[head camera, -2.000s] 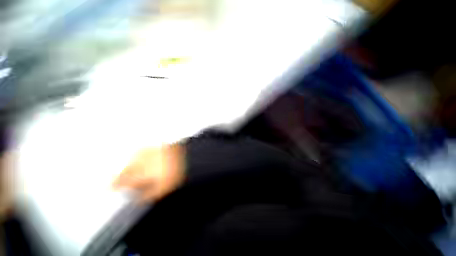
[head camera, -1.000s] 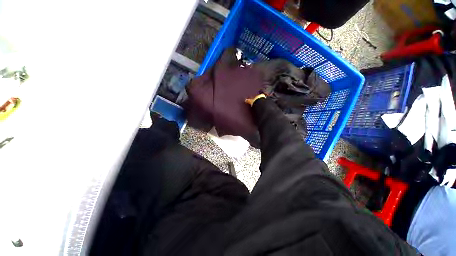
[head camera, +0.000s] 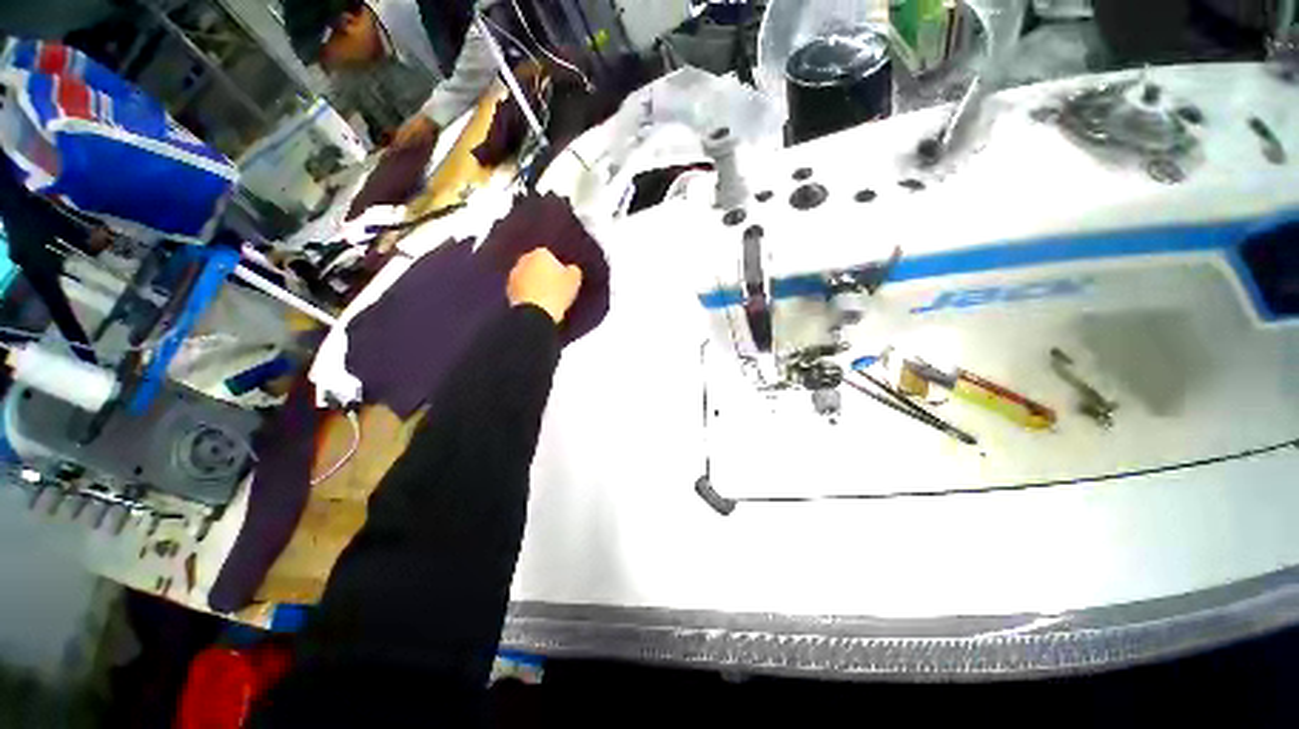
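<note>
Dark plum fabric pieces (head camera: 435, 306) lie in a pile at the left of the white machine table, partly on brown cardboard. My left hand (head camera: 544, 285) rests at the right part of the pile with its fingers curled closed on the cloth. My right hand is not in view. The white sewing machine (head camera: 983, 292) with a blue stripe and "JACK" lettering stands at the right. Its presser foot area (head camera: 815, 368) has no plum fabric under it.
Dark tweezers (head camera: 919, 406), an orange-yellow handled tool (head camera: 1004, 400) and a small metal part (head camera: 1086, 390) lie on the machine bed. A grey machine with a thread cone (head camera: 64, 375) is at far left. A person (head camera: 413, 71) works behind. A red stool (head camera: 221, 686) is below left.
The view has swung from the blue crate, where an arm reached onto plum cloth, up to the table and machine. My left hand now shows on the plum pile.
</note>
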